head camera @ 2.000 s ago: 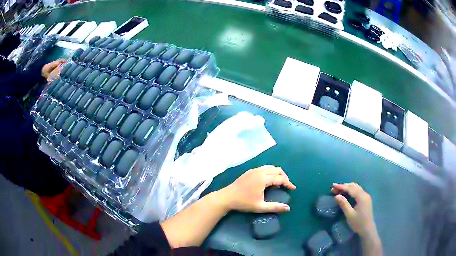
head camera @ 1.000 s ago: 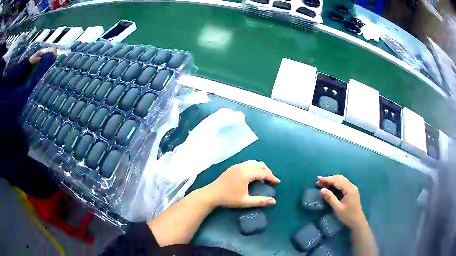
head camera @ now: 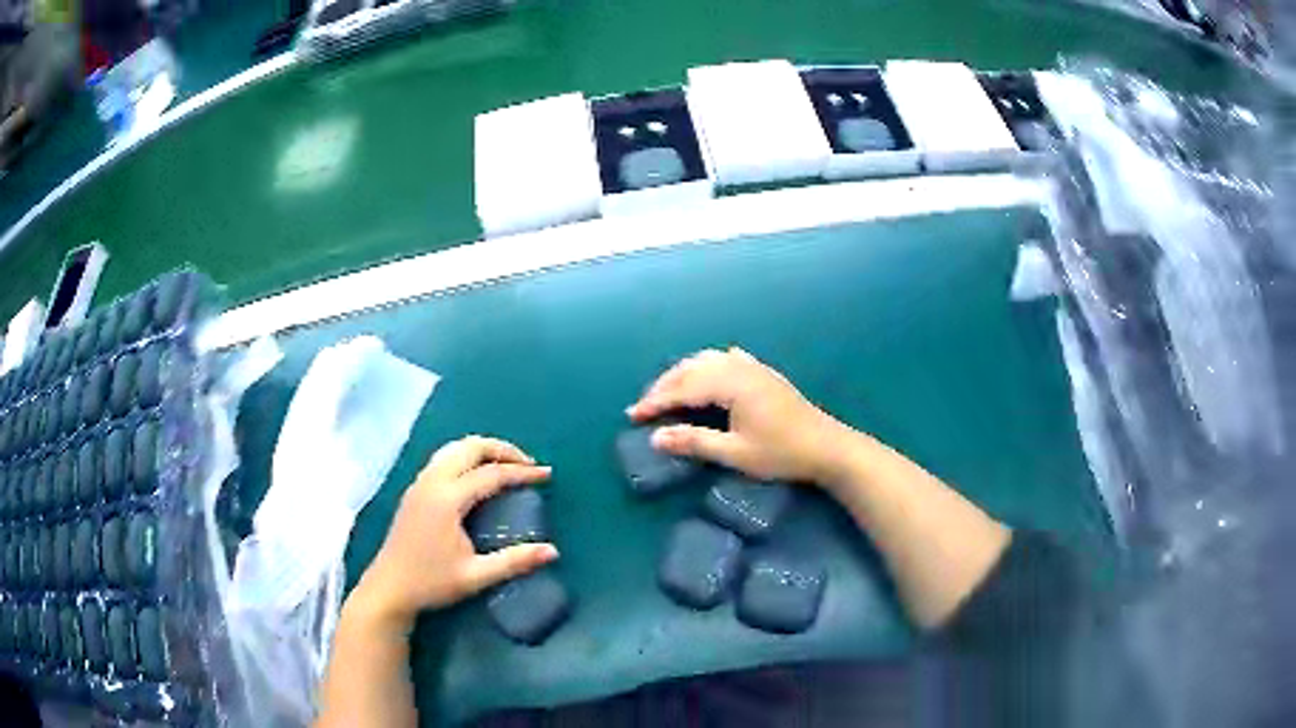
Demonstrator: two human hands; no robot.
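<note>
My left hand [head camera: 462,526] has its thumb and fingers around a dark grey-blue charging case [head camera: 509,521] on the green mat [head camera: 853,327]. A second case [head camera: 527,607] lies just below it, towards me. My right hand [head camera: 732,415] has its thumb and fingertips on another charging case [head camera: 657,458] on the mat. Several loose cases lie below the right hand, one of them [head camera: 780,589] nearest me. The palm side of both hands is hidden.
A clear tray of cases [head camera: 100,469] stands at left, beside a crumpled white sheet [head camera: 334,441]. Beyond the white rail [head camera: 427,277], open boxes [head camera: 651,150] and white lids [head camera: 537,164] sit on the green belt. Clear wrinkled plastic [head camera: 1165,285] is at right.
The view has turned right, so tray, boxes and hands appear further left and the right-hand plastic shows more fully. Both hands keep their grip on the cases.
</note>
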